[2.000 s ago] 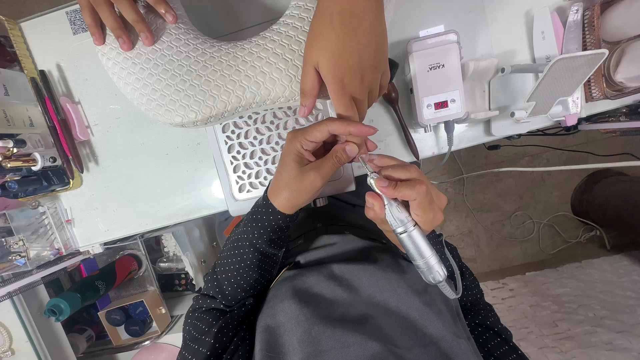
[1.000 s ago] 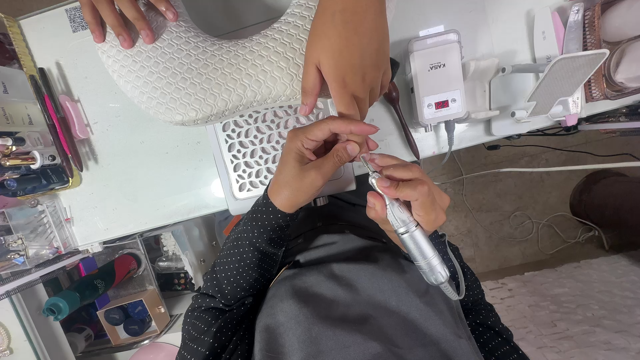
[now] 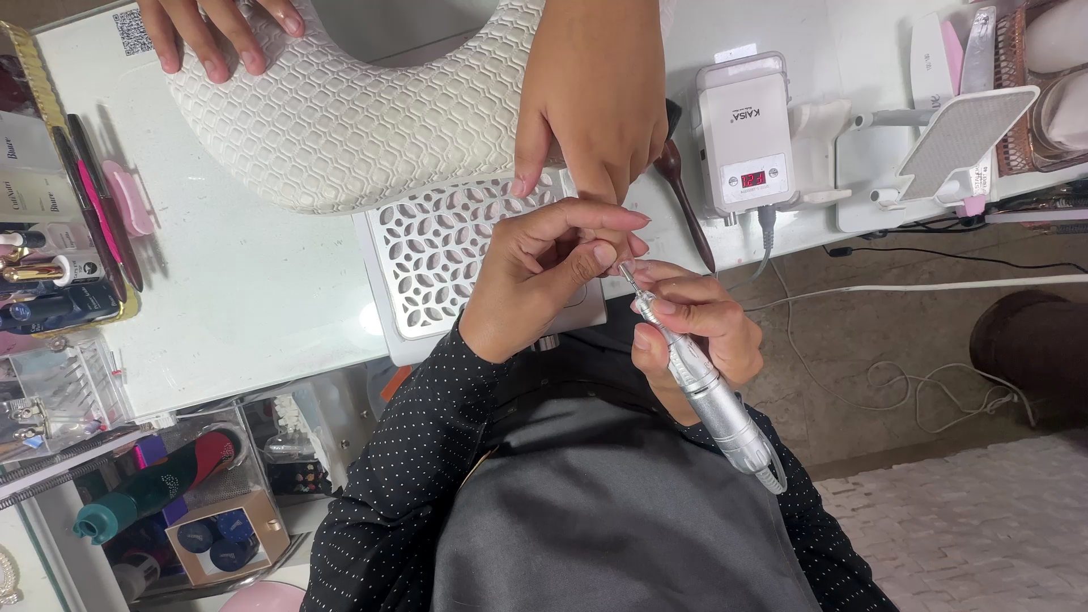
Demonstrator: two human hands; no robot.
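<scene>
My left hand (image 3: pixel 540 276) pinches a fingertip of another person's hand (image 3: pixel 595 102), which reaches down from the top of the view. In my right hand (image 3: pixel 710 327) is a silver electric nail drill handpiece (image 3: pixel 710 391), its metal bit pointing up and left at that fingertip. Whether the bit touches the nail cannot be told. Below the hands, to the left, lies a white nail dust collector (image 3: pixel 429 255) with a leaf-patterned metal grille. The person's other hand (image 3: pixel 217 34) rests on a white textured curved cushion (image 3: pixel 340 127).
A white drill control box (image 3: pixel 744 127) with a lit display stands right of the hands, near a dark-handled brush (image 3: pixel 676 187). Further right is a folding stand (image 3: pixel 969 140). Polish bottles and a pink-black pen-like tool (image 3: pixel 98 200) are at the left. Cables (image 3: pixel 918 387) hang beyond the table edge.
</scene>
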